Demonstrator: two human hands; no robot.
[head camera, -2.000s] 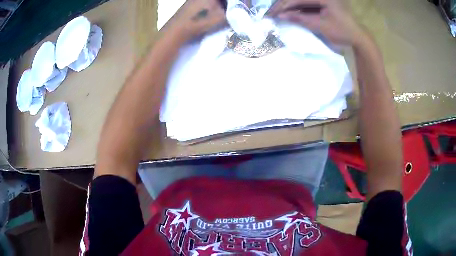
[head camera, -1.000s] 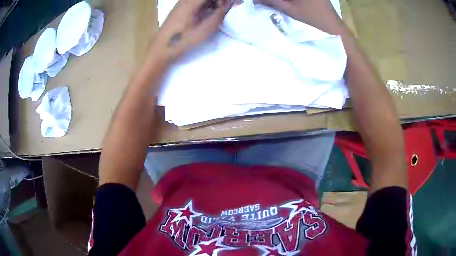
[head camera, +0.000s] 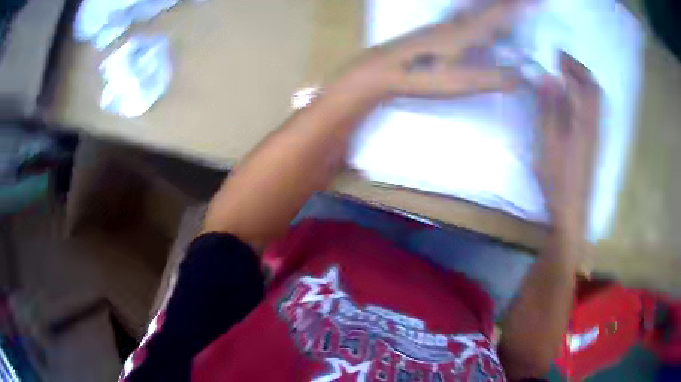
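A stack of white tissue paper lies on the cardboard-covered bench. My left hand reaches over its upper part, fingers stretched towards the right and closed on crumpled tissue. My right hand is upright at the right of the stack, its fingertips on the same gathered tissue, close to the left fingertips. The view is blurred, and no metal piece can be seen; the tissue and fingers hide whatever lies between the hands.
A crumpled white wrapped piece lies at the bench's left, with more white bundles cut off above it. Brown cardboard boxes stand below at the left. A red plastic stool is below at the right.
The view has swung, so bench and hands appear further right and tilted. The metal piece seen earlier between the hands is now hidden. The hands remain together at the tissue.
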